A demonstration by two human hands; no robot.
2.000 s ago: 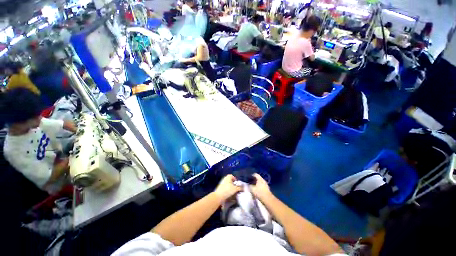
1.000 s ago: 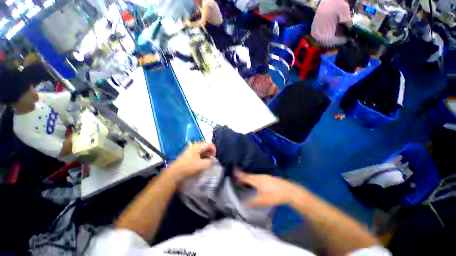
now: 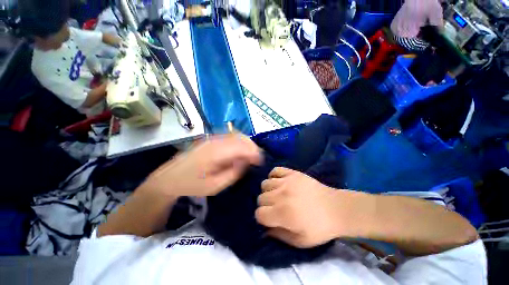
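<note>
A dark navy or black garment (image 3: 245, 217) is bunched against my body in the lower middle; part of it stretches up and right toward the table corner. My right hand (image 3: 293, 209) is closed on the dark garment, with its fingers curled into it. My left hand (image 3: 217, 161) is blurred at the garment's upper left edge; its fingers are bent, and I cannot tell whether they hold cloth. The light grey side of the garment does not show clearly.
A white sewing table (image 3: 284, 83) with a blue trough (image 3: 215, 72) lies ahead. A cream sewing machine (image 3: 134, 92) and a seated person are at left, above a striped garment pile (image 3: 72, 214). Blue crates (image 3: 404, 80) stand on the floor at right.
The garment has gone from a small grey and black bunch to a large dark one against my body. My hands have come closer together and nearer. The view has tilted down.
</note>
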